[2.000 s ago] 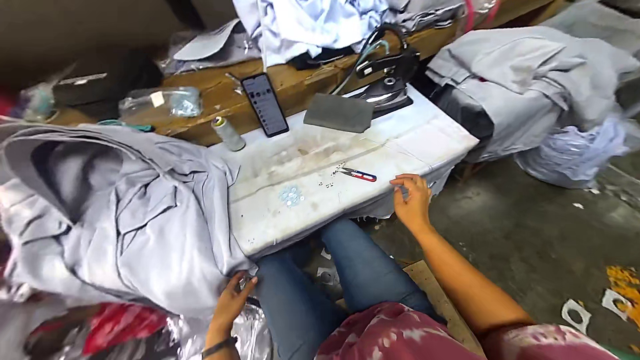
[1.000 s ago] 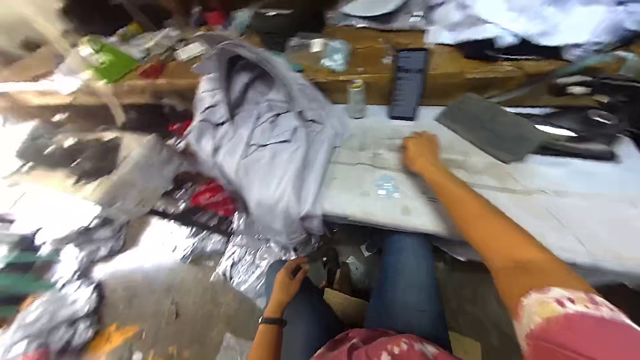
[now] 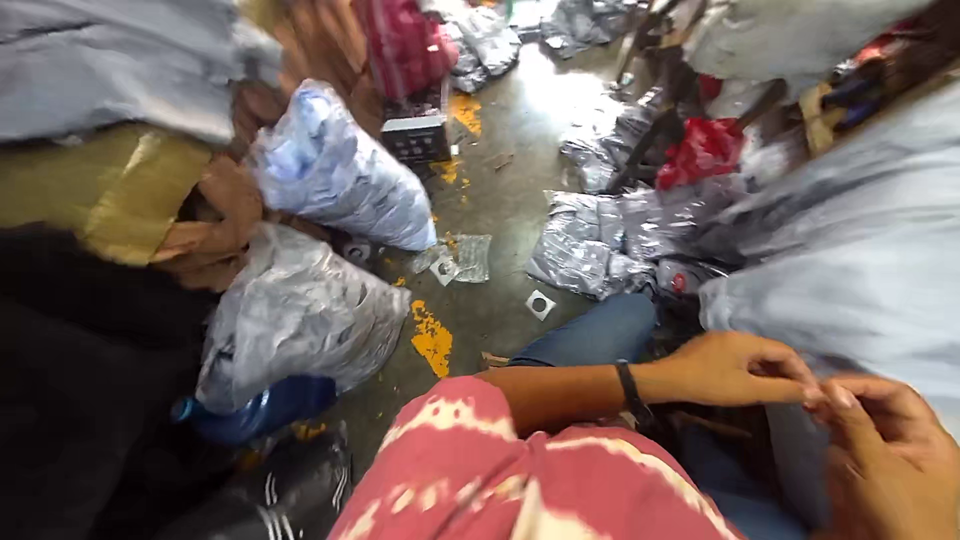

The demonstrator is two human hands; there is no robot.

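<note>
At the lower right of the head view, my left hand [image 3: 742,371], with a dark band at its wrist, meets my right hand [image 3: 885,435] fingertip to fingertip. Thumbs and forefingers are pinched together in front of the light grey garment [image 3: 847,270] that hangs along the right side. Whether something tiny or the garment's edge lies between the fingertips cannot be told; the picture is blurred there. My right hand is partly cut off by the frame's edge.
Plastic-wrapped grey garments [image 3: 585,244] and a red plastic bag [image 3: 701,154] lie beyond my knee. Left of the concrete floor [image 3: 487,322] are a filled clear sack [image 3: 300,322], another with bluish contents [image 3: 345,172] and a blue plastic bottle [image 3: 262,409].
The view has swung far to the left, away from the worktable. My right hand, earlier over the tabletop, is now together with my left hand beside the grey garment.
</note>
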